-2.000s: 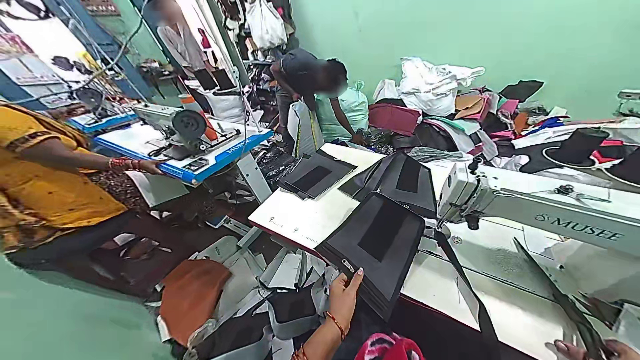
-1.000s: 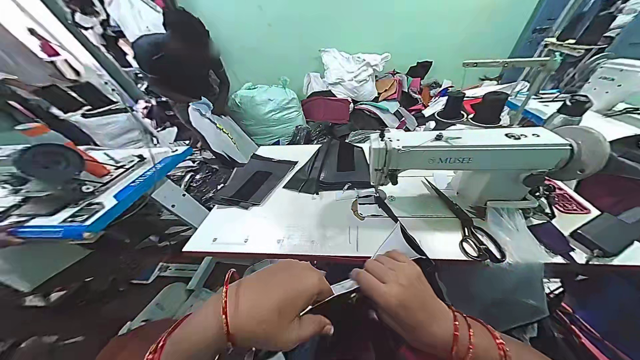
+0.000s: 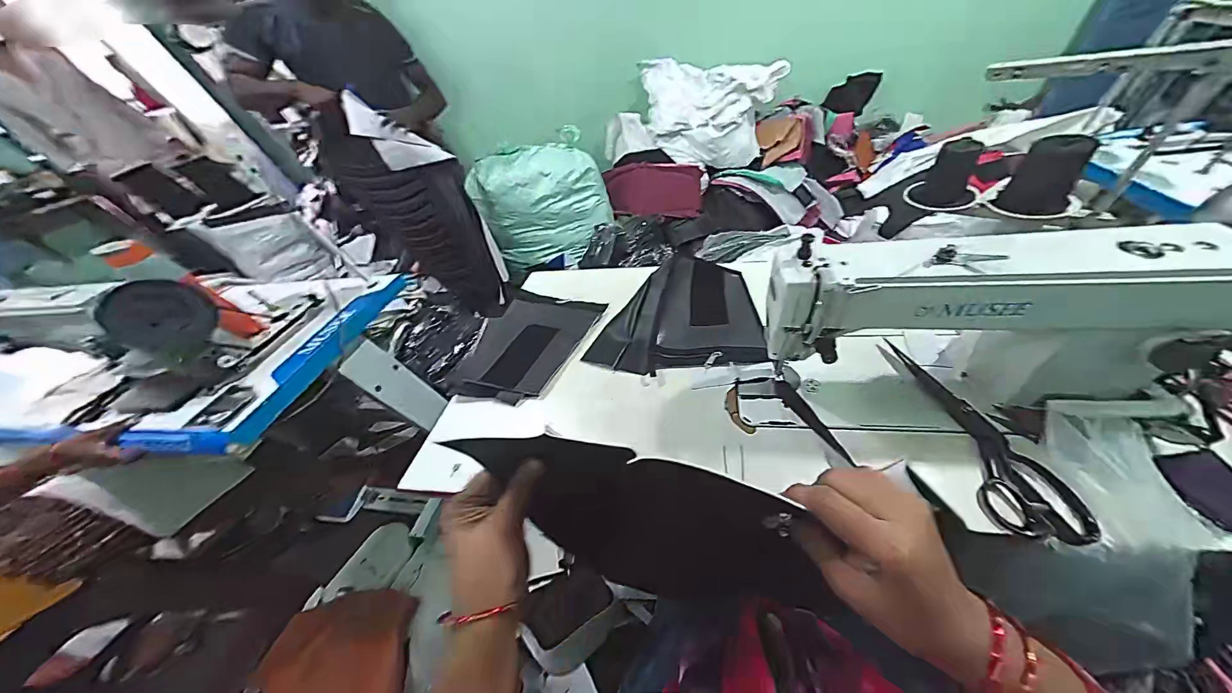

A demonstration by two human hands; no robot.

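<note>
Between my two hands a black fabric or leather-like panel [image 3: 664, 515] with a pale edge is held spread over the front edge of the white sewing table [image 3: 616, 404]. My left hand [image 3: 491, 529] pinches its left end; my right hand [image 3: 866, 539] grips its right end, beside a small metal piece. A black strip [image 3: 813, 423] runs from the needle area of the white sewing machine [image 3: 1020, 289] toward my right hand. Black-handled scissors [image 3: 1001, 462] lie right of that hand. Black panels [image 3: 707, 313] are stacked behind, and another black panel [image 3: 529, 346] lies at the table's left.
A second sewing machine on a blue-edged table [image 3: 318, 346] stands at left, with a co-worker's hand [image 3: 87, 452] on its edge. Another person [image 3: 337, 58] holds a stack of black pieces [image 3: 414, 212] at the back. Behind are a green bag [image 3: 539, 202] and heaped fabric scraps [image 3: 703, 173].
My hands, close together a second ago, are now apart with the black panel spread between them. The person at the back now holds the stack upright. The view has swung right since two seconds ago.
</note>
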